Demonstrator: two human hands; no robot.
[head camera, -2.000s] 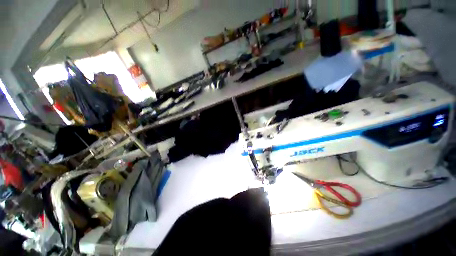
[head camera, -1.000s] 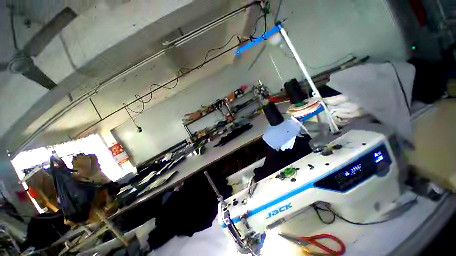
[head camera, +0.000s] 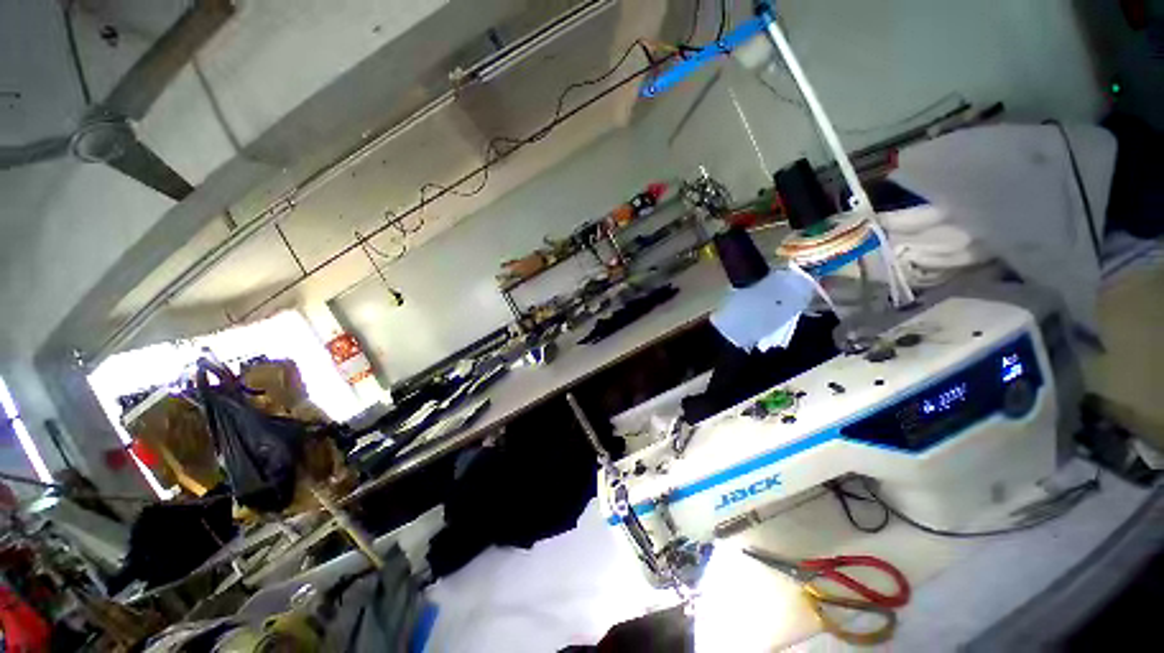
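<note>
The white Jack sewing machine (head camera: 817, 447) stands at the right, its control panel (head camera: 951, 406) glowing blue-white. The needle area (head camera: 677, 561) is brightly lit at the left end of the head. A black fabric piece (head camera: 638, 631) lies at the bottom edge just below the needle area, mostly cut off by the frame; whether it is under the foot is unclear. Scissors (head camera: 843, 597) with one red and one yellow-orange loop lie on the white tabletop right of the needle. Neither of my hands is in the picture.
Black fabric (head camera: 511, 498) is heaped behind and left of the machine. Grey fabric (head camera: 370, 606) drapes at lower left. Thread cones (head camera: 738, 255) and a white thread stand (head camera: 817, 115) are behind the head. A long cutting table (head camera: 543, 376) holds cloth pieces further back.
The view has tilted up since the first frame, so less of the black fabric and tabletop shows. Since the second frame it has dipped slightly, and the scissors show fully again.
</note>
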